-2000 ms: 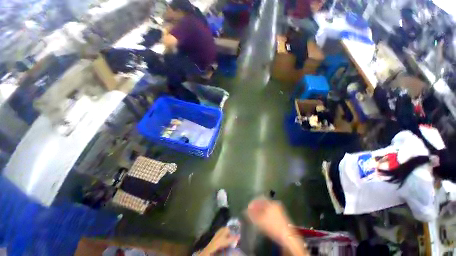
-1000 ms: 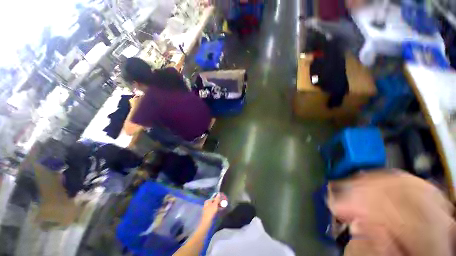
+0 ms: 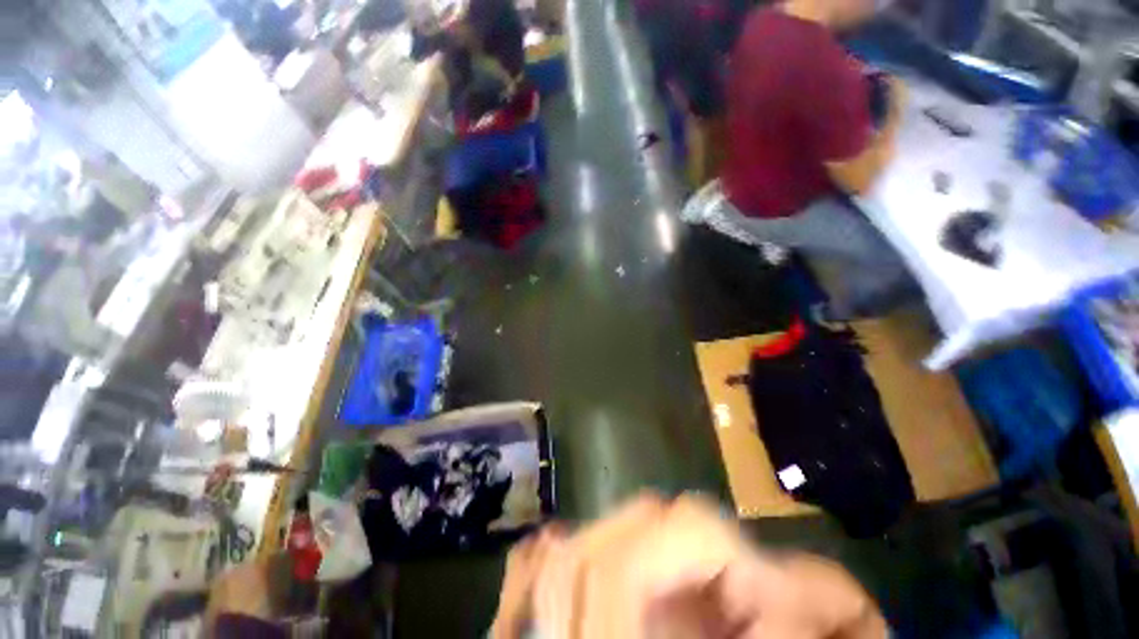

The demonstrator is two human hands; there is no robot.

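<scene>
My right hand [image 3: 718, 580] is large and blurred at the bottom centre, cut off by the lower edge. My left hand [image 3: 530, 577] seems to show as fingers just beside it, also blurred. The hands are close together or overlapping. I cannot make out anything between them, and their grip is hidden.
A green aisle [image 3: 612, 337] runs ahead. A box of black-and-white pieces [image 3: 456, 487] and a blue crate [image 3: 396, 372] stand left. A black garment [image 3: 831, 431] lies on a brown carton [image 3: 943, 437] at right. A person in maroon [image 3: 793, 119] is at a white table [image 3: 931, 187].
The view has moved forward along the aisle. The seated person at left has left the view. My left hand was apart, holding a small white-capped object; now both hands seem close together.
</scene>
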